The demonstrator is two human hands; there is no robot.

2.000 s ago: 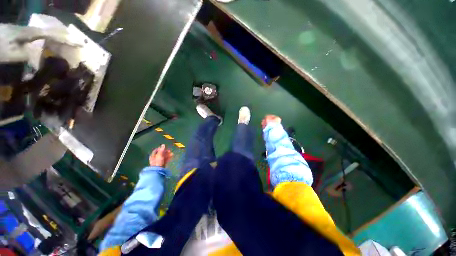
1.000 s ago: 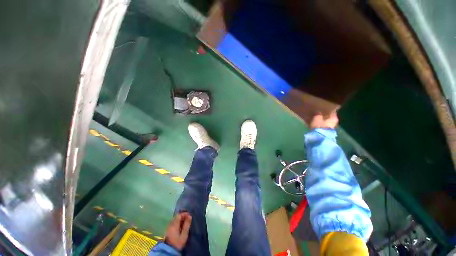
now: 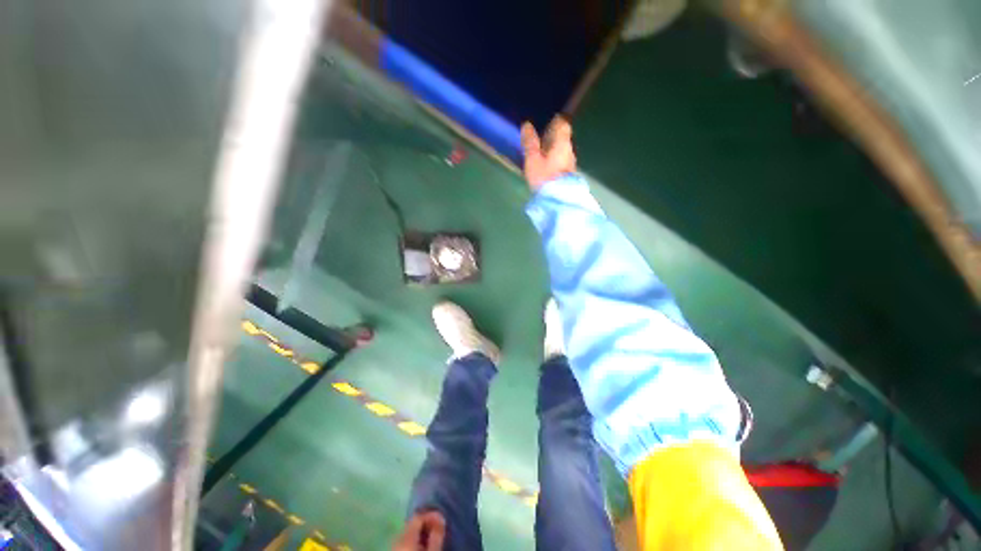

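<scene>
A box [image 3: 452,95] with a blue strip along its near edge and a dark inside is at the top, under the bench on the right. My right hand [image 3: 550,153], in a light blue sleeve cover, is at the near corner of this box, with thumb and fingers around its edge. My left hand [image 3: 423,532] is low in front of my leg, cut off by the bottom edge. Its fingers look curled, and I cannot tell if it holds anything.
A pale bench edge [image 3: 231,205] runs blurred down the left. The green bench's brown edge [image 3: 882,129] is at upper right. A foot pedal [image 3: 441,258] lies on the green floor ahead of my shoes. A red-edged stool [image 3: 791,475] is at lower right, near a green frame bar [image 3: 909,447].
My right hand reached the box's corner from beside my legs. Over the last second, hand and box corner shifted up and left in view. My left hand is lower and more cut off.
</scene>
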